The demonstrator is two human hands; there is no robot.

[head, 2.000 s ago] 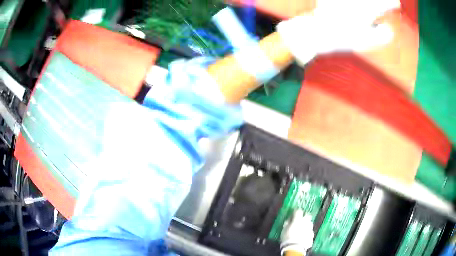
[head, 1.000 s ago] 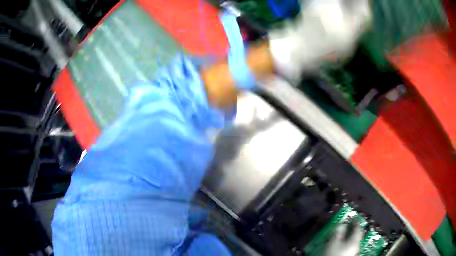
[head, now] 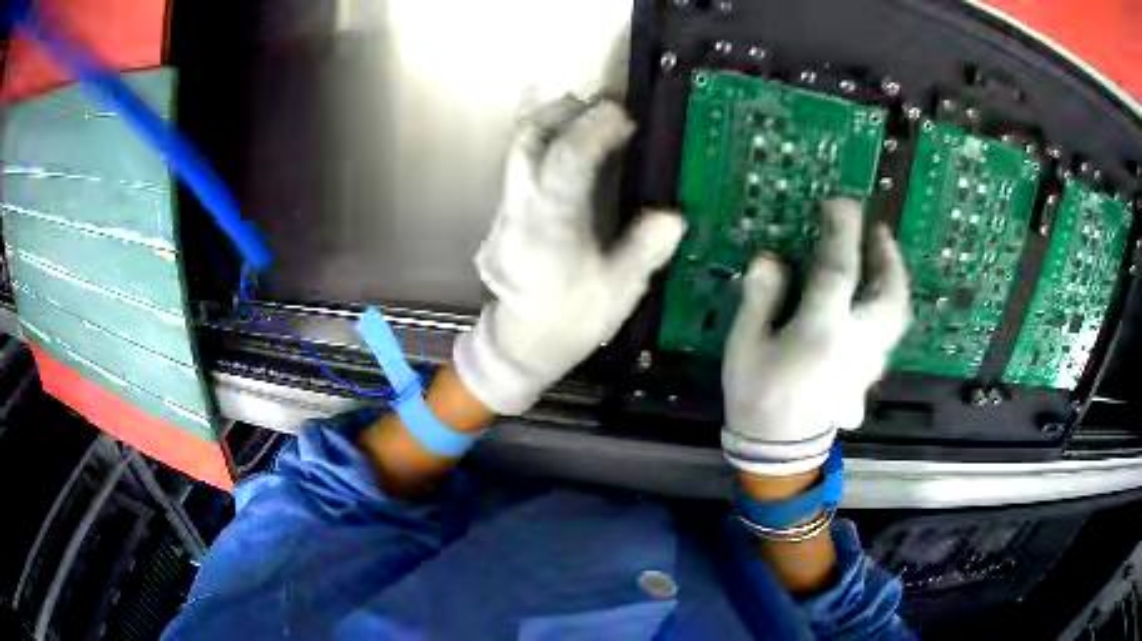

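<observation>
A black carrier tray (head: 958, 420) lies on the line in front of me, with three green circuit boards side by side in it. My right hand (head: 814, 332), in a white glove, is over the lower right part of the left circuit board (head: 720, 163), fingers spread and bent, nothing seen held. My left hand (head: 564, 251), also white-gloved, is at the carrier's left edge, thumb and fingers apart, no object seen in it. The middle circuit board (head: 971, 238) and the right circuit board (head: 1083, 276) lie uncovered.
A shiny metal surface (head: 363, 163) lies left of the carrier. A grey-green slotted pad (head: 94, 251) lies on a red mat (head: 138, 432) at far left. A blue cord (head: 150, 125) crosses above. A pale rail (head: 1027, 482) runs along the near edge. A red sheet (head: 1090, 38) is at top right.
The view has swung onto the carrier. My left hand has come back from the upper area to the carrier's left edge. The left opening, empty before, now holds a circuit board.
</observation>
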